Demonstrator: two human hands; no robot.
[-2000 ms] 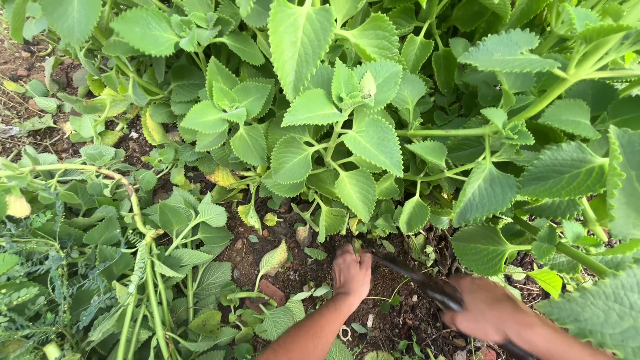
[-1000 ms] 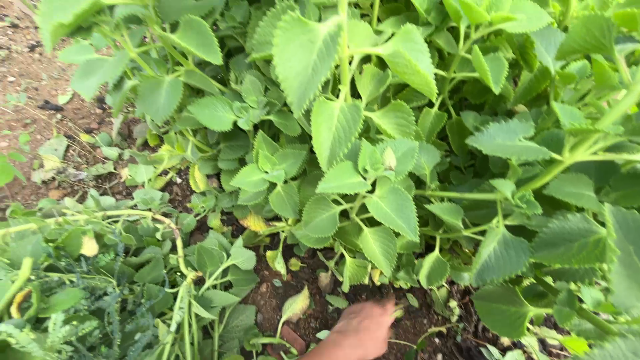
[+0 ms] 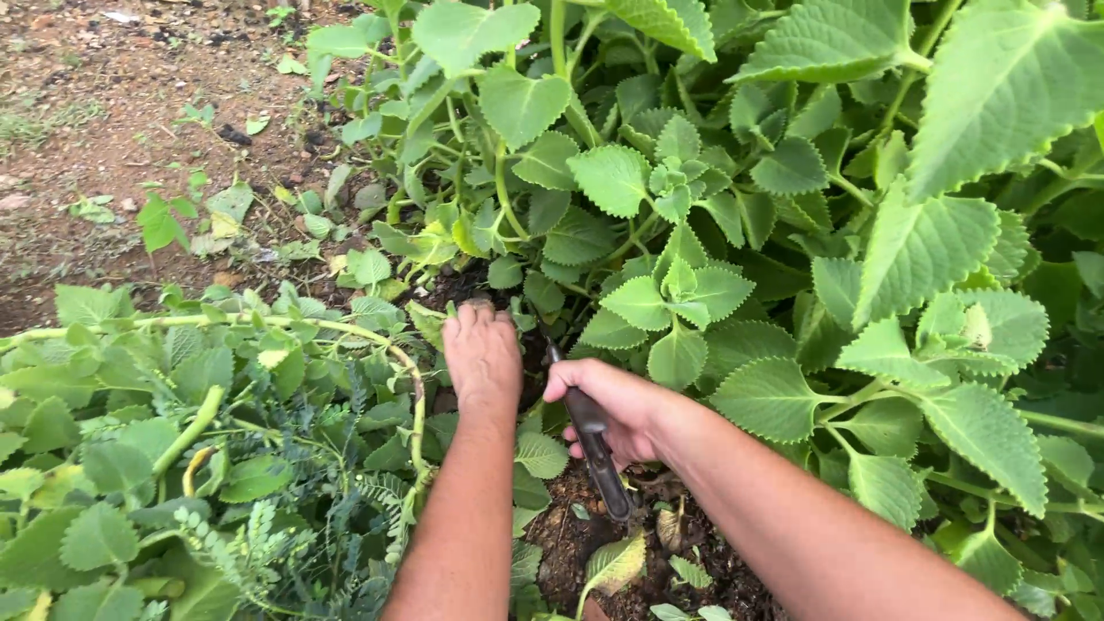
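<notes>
My right hand [image 3: 614, 414] holds the dark handle of a knife-like tool [image 3: 595, 444], its end pointing back toward me. The metal part runs forward into the plants and is mostly hidden among stems. Just left of it, my left hand [image 3: 483, 349] reaches down, back of the hand up, at the foot of the leafy plants. Its fingertips are hidden, so whether it grips a stem cannot be told. Broad, scalloped green leaves [image 3: 638, 302] of a bushy plant stand beside and beyond both hands.
A heap of leafy stems [image 3: 95, 431] lies at the left, with a long bent stem [image 3: 328, 326] arching over it. Bare reddish soil [image 3: 103, 129] spreads at the upper left. Dark soil with a yellowing leaf [image 3: 617, 565] lies below the tool. Dense foliage fills the right side.
The view has shifted left. My left hand has moved left along the plants' base. My right hand, out of view one second ago, is back in view with the tool beside the left.
</notes>
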